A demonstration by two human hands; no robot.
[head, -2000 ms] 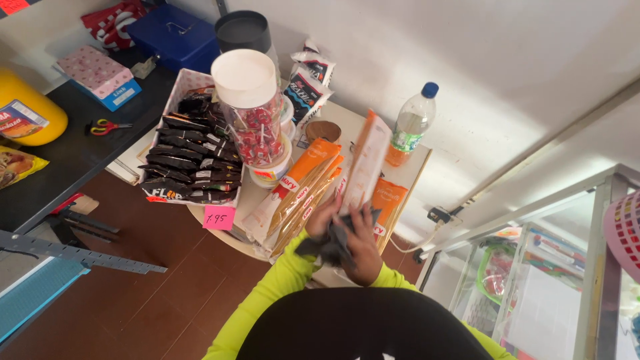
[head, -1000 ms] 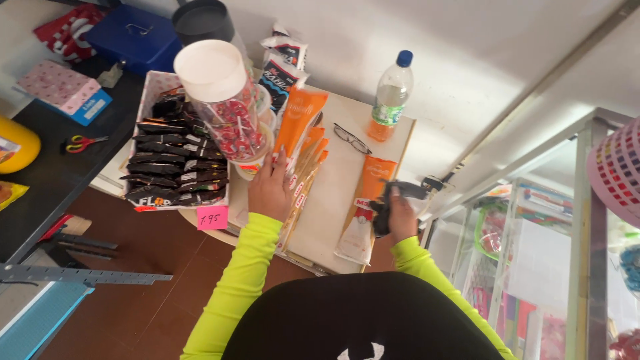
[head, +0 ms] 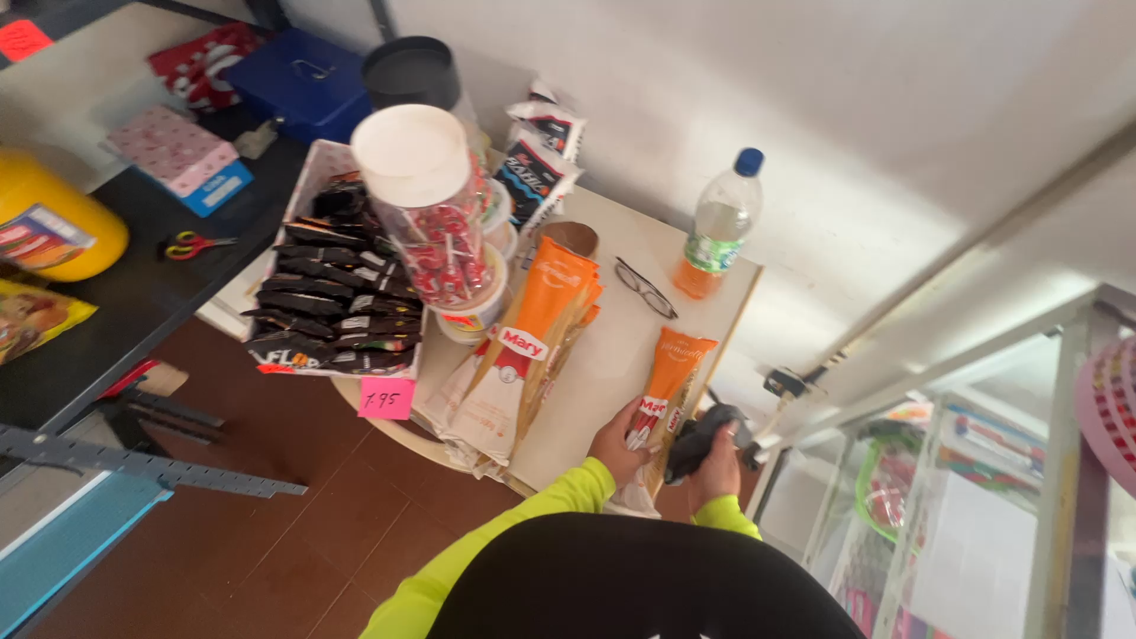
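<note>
My left hand (head: 621, 444) is closed around the lower part of an orange pasta packet (head: 666, 377) at the table's right side. Beside it, my right hand (head: 719, 461) holds a crumpled black cloth (head: 706, 439) close to that packet's right edge. Left of both hands, several similar pasta packets (head: 528, 355) lie in an overlapping pile. A pair of eyeglasses (head: 646, 288) rests on the white table (head: 603, 355), between the pile and a plastic bottle (head: 717, 226) of orange liquid with a blue cap.
Left of the pile stand a clear jar of lollipops (head: 444, 240) and a box of dark packets (head: 342, 311) with a pink price note (head: 385, 398). Coffee bags (head: 532, 177) lean near the wall. A glass display case (head: 941, 497) is at right; scissors (head: 197, 246) lie on the black shelf.
My left hand has moved right, from the packet pile to the single packet beside my right hand. Two seconds ago, a packet was raised between my hands.
</note>
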